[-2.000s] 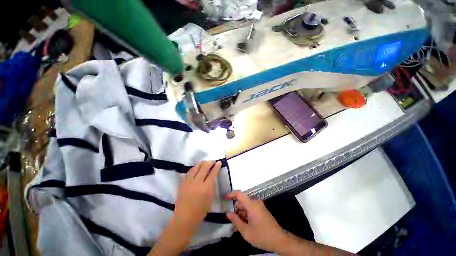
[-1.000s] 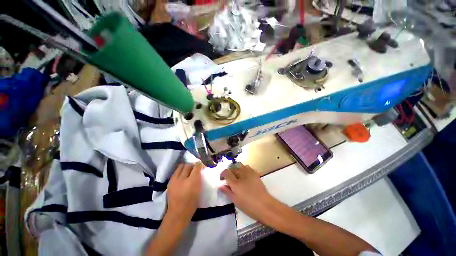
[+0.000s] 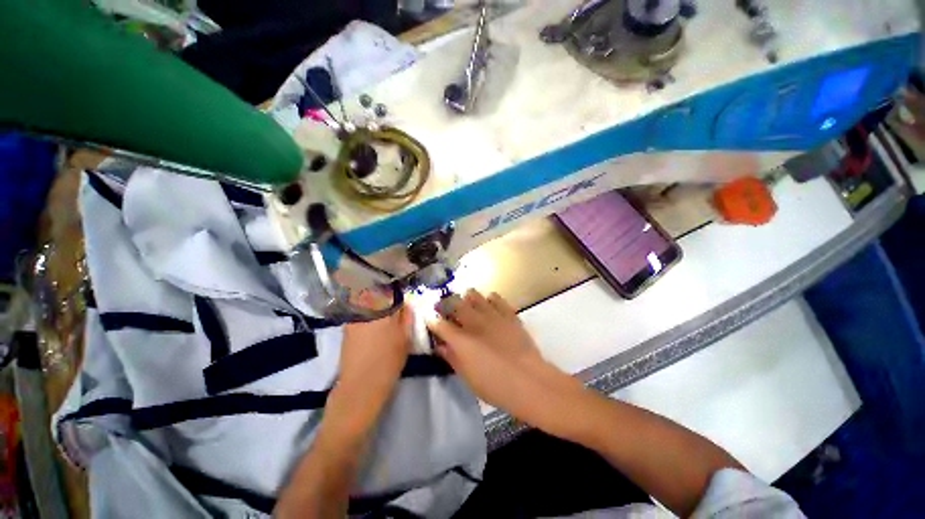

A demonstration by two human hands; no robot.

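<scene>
The white garment body with navy bands [image 3: 243, 431] is heaped left of the needle and runs under the lit end of the white and blue sewing machine [image 3: 548, 172]. My left hand [image 3: 375, 350] lies on the cloth just left of the needle, its fingertips partly behind the curved metal guard [image 3: 355, 294]. My right hand [image 3: 487, 340] is just right of the needle, fingers bent and pinching the cloth edge close to the presser foot [image 3: 443, 287]. Bright glare hides the exact stitching spot.
A smartphone [image 3: 619, 238] with a pinkish screen lies on the machine bed, with an orange object [image 3: 744, 202] to its right. A large green cone [image 3: 152, 101] stands at upper left. A yellowish coiled ring [image 3: 385, 170] sits on the head. Blue material [image 3: 882, 304] is at right.
Both hands have moved from the cloth's near edge up to the needle, carrying the edge with them. In the last second they have stayed there, while the view has moved closer to the machine.
</scene>
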